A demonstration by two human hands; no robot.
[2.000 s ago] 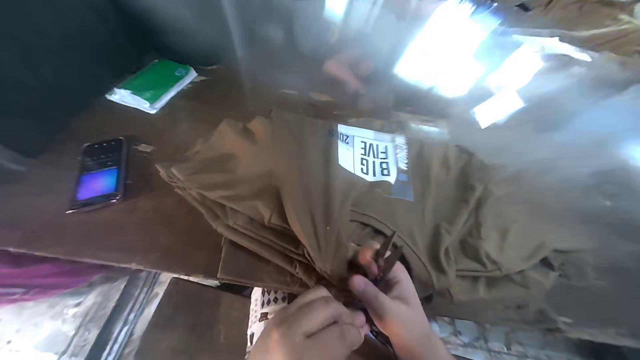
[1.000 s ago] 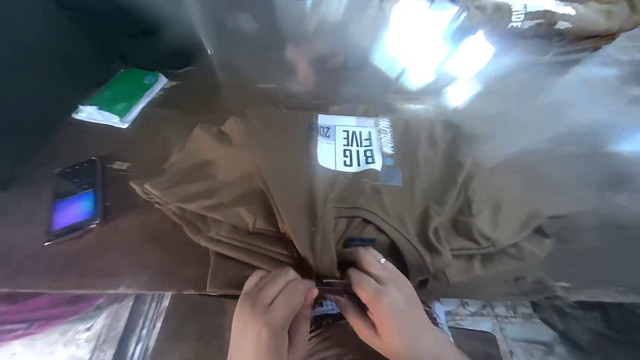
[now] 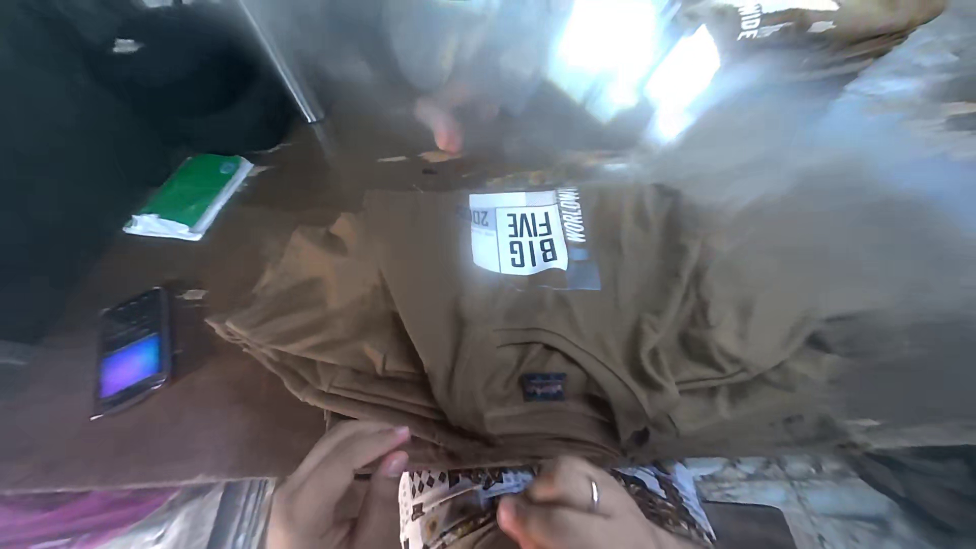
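Note:
A brown T-shirt [image 3: 427,305] with a printed white chest panel lies in folds across the table, its neckline toward me and a small dark neck label [image 3: 544,386] showing inside. My left hand [image 3: 343,480] is at the shirt's near edge, thumb and forefinger a little apart, with nothing visible between them. To its right my right hand [image 3: 572,503], wearing a ring, is curled below the collar, over patterned cloth [image 3: 438,507]. Whether it grips anything is hidden. No scissors can be made out.
On the left of the brown table [image 3: 229,427] lie a phone [image 3: 133,351] with a lit screen and a green-and-white packet [image 3: 191,197]. Part of another person's hand [image 3: 442,126] shows beyond the shirt. More brown printed cloth [image 3: 869,23] is at the top right.
My hands have moved apart; two seconds ago they were together at the collar, with dark scissors in my right hand. The neck label is now in plain sight.

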